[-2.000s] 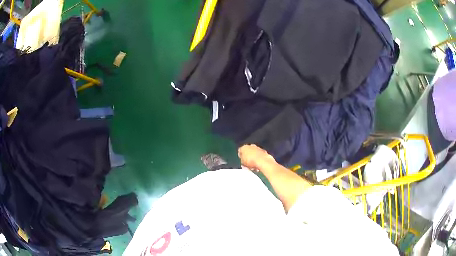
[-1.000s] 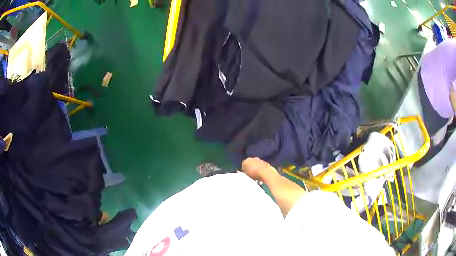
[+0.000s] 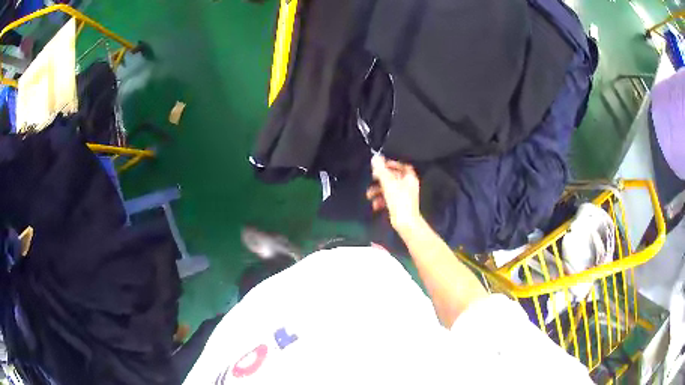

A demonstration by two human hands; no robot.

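A large heap of black and navy garment pieces (image 3: 466, 83) hangs in front of me at the upper centre and right. A dark loop with pale glints, like a bundle tie (image 3: 393, 98), lies on it. My right hand (image 3: 394, 188) is over the near part of the heap, its fingertips at the loop's lower end. Whether they pinch it or only touch it I cannot tell. A small white tag (image 3: 325, 185) hangs at the heap's near edge. My left hand is not in view.
Another dark garment heap (image 3: 98, 278) is at the left, by a yellow-framed trolley (image 3: 120, 150) with a cream board (image 3: 46, 83). A yellow wire cart (image 3: 586, 278) holding pale cloth stands close at my right. A person's lilac sleeve or cloth (image 3: 670, 120) shows at the right edge.
My right hand has moved up and forward from beside my body to the loop on the heap. A blurred foot has shifted left on the floor. The view has shifted slightly.
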